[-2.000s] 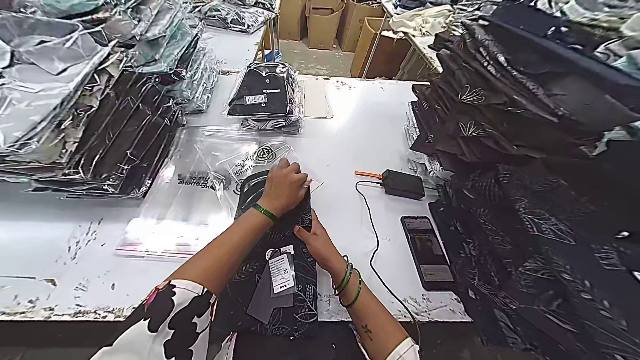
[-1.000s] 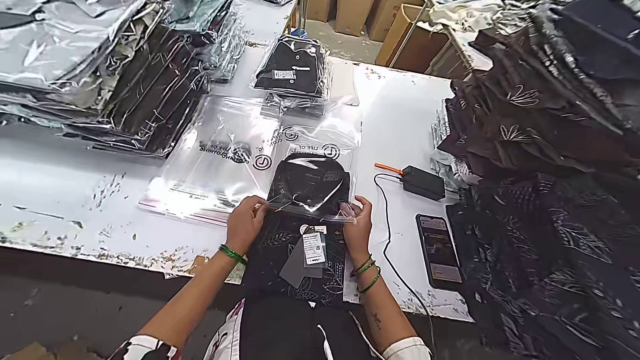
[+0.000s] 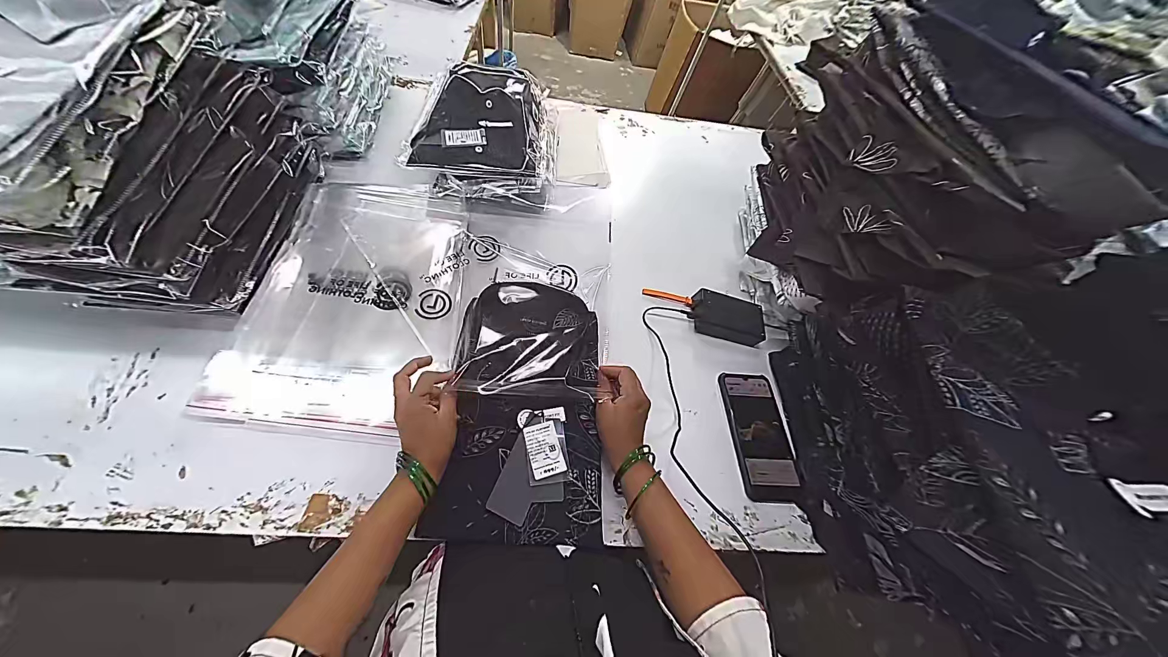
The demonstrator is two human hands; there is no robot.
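A folded dark garment with a leaf print (image 3: 474,465) lies at the table's front edge, its upper half inside a clear plastic bag (image 3: 529,365). My left hand (image 3: 426,411) pinches the left corner of the bag's mouth, and my right hand (image 3: 622,406) pinches the right corner. Paper hang tags (image 3: 546,452) lie on the uncovered lower half of the garment, between my wrists. To the left, flat clear bags with printing (image 3: 365,283) are laid on the table, partly beside the bag in my hands.
Bagged garments are piled at the left (image 3: 173,182); a smaller bagged stack (image 3: 484,128) stands behind. At right are a phone (image 3: 759,438), a black box with a cable (image 3: 727,317), an orange-handled tool (image 3: 667,297) and tall heaps of dark garments (image 3: 912,182). Cardboard boxes (image 3: 598,27) stand beyond the white table (image 3: 675,201).
Two seconds ago my hands were on the garment itself; now they hold the bag's mouth, with the bag over the garment's upper half. The view has shifted.
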